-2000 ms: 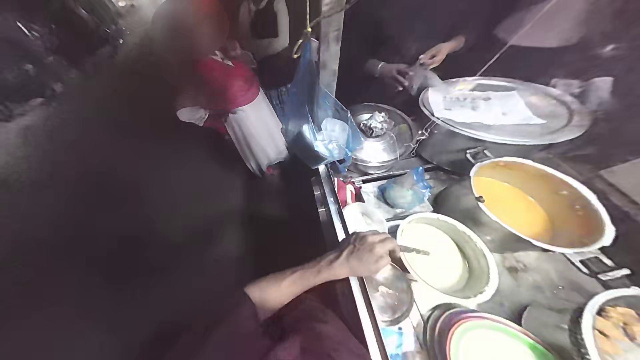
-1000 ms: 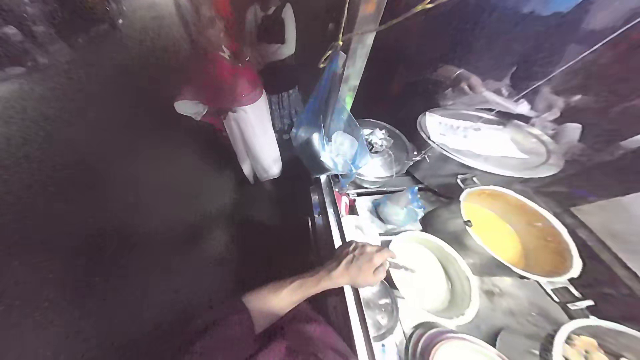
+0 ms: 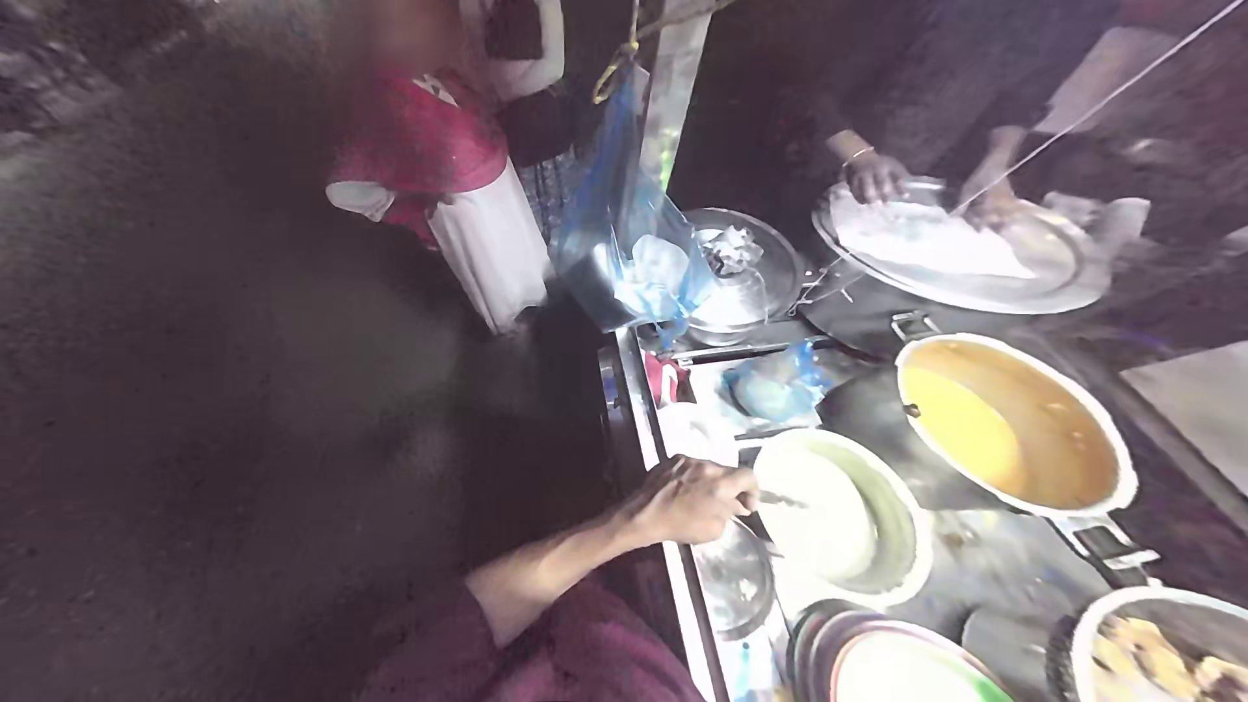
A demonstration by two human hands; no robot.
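Observation:
My left hand (image 3: pixel 697 499) is closed around the thin handle of a metal utensil (image 3: pixel 785 500), at the left rim of a deep pot (image 3: pixel 902 526). The utensil reaches over a pale, creamy liquid (image 3: pixel 819 522) in the pot; its lower end is hidden. Just below the hand lies a round, clear or metal lid or bowl (image 3: pixel 733 580). A stack of plates (image 3: pixel 907 663) stands nearer to me. Beyond the pot, a blue plastic bag (image 3: pixel 775 385) rests on the counter. My right hand is out of view.
A large pot of orange-yellow liquid (image 3: pixel 1014 424) and a pot of food pieces (image 3: pixel 1150 663) stand right. A blue bag (image 3: pixel 634 253) hangs by a post over the counter edge. Across, another person's hands (image 3: pixel 877 177) touch a paper-covered metal tray (image 3: pixel 1063 292). Two people stand left beyond the counter.
The other person's hands, earlier raised behind the tray, are now down on it and its white sheet. My left hand stays by the pale liquid's pot.

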